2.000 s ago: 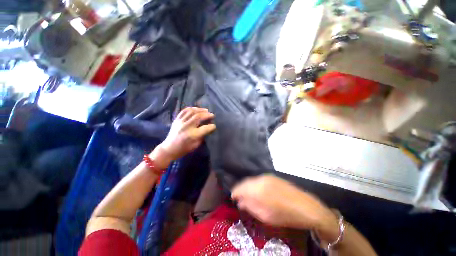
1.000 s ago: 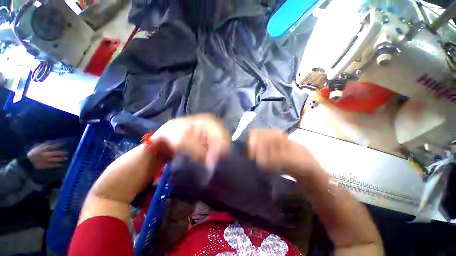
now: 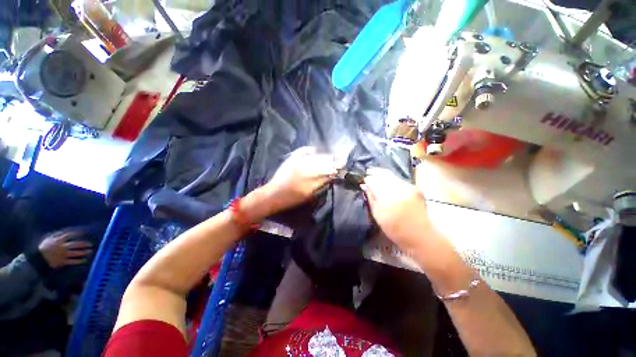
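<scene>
A dark grey, shiny garment piece [image 3: 342, 222] hangs over the table's front edge between my hands. My left hand [image 3: 305, 176] pinches its upper edge from the left. My right hand [image 3: 396, 207] pinches the same edge from the right, the fingertips of both hands close together. A pale patch shows beside my left fingertips; I cannot tell what it is. More dark cloth [image 3: 293, 104] lies bunched behind my hands, left of the sewing machine head [image 3: 530, 104]. The presser foot area [image 3: 417, 148] is right of the cloth and away from my fingers.
A blue crate [image 3: 104, 279] stands at lower left. Another person's hand [image 3: 65, 249] shows beyond it. A neighbouring machine [image 3: 70, 73] is at upper left. A blue strip [image 3: 369, 45] is above the cloth. Red cloth [image 3: 478, 148] lies under the machine arm. White cloth [image 3: 598, 265] hangs at right.
Both hands were apart, then moved blurred over the cloth; now they are close together, holding its edge at the table front. The white tag-like piece seen between them earlier no longer shows clearly.
</scene>
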